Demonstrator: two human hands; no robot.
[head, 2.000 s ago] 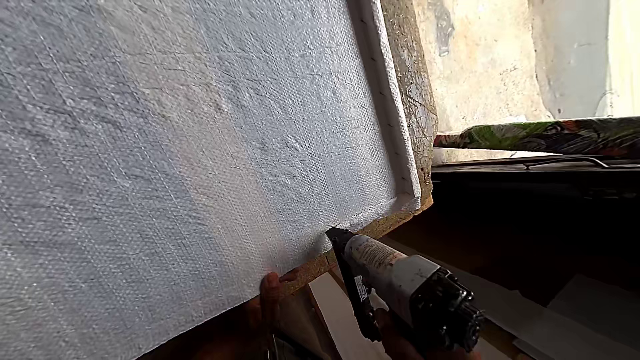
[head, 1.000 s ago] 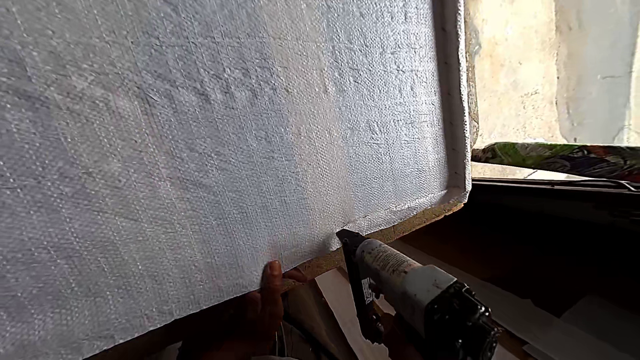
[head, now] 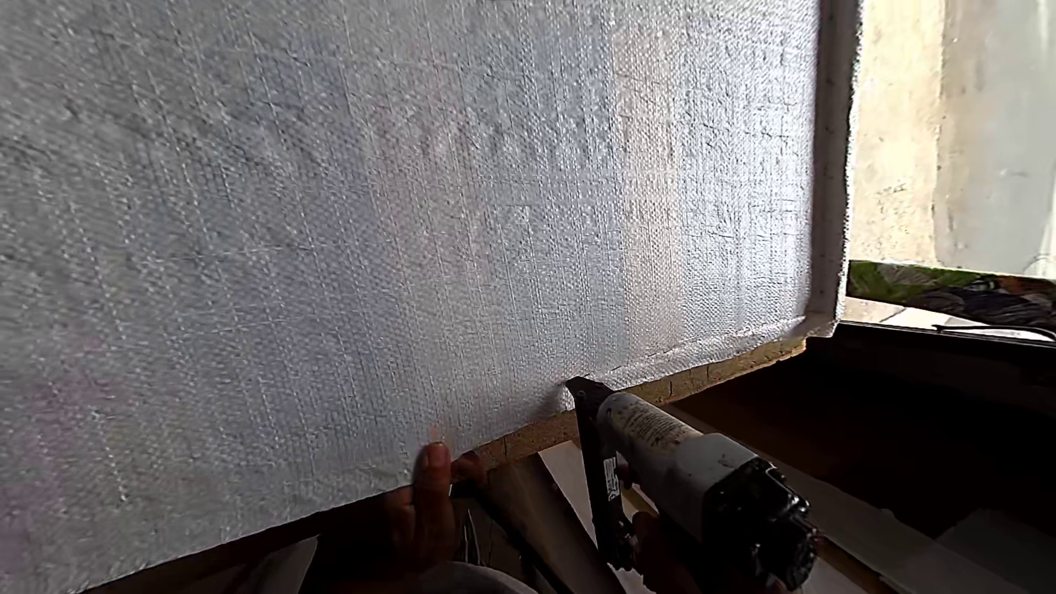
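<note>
White woven fabric (head: 511,247) stretches over a large panel with a wooden frame edge (head: 701,375). Its border is folded along the lower right rim. In shadow at the lower right, my right hand (head: 660,549) is wrapped round a pneumatic stapler (head: 660,437), whose dark nose touches the fabric at the frame's lower edge. To the left of the tool, my left hand (head: 429,503) pinches the fabric's edge against the frame, thumb up on the front. The rest of that hand is dark and partly behind the panel.
A pale, stained wall or floor surface (head: 895,140) lies beyond the panel at the right. Patterned cloth (head: 949,289) rests by a dark ledge there. Beneath the panel are pale boards or sheets (head: 891,528) and a dark slanting piece (head: 536,511).
The stapler's nose has moved left along the lower edge, farther from the panel's right corner. My left hand has also shifted left along the edge. The view has shifted relative to the panel.
</note>
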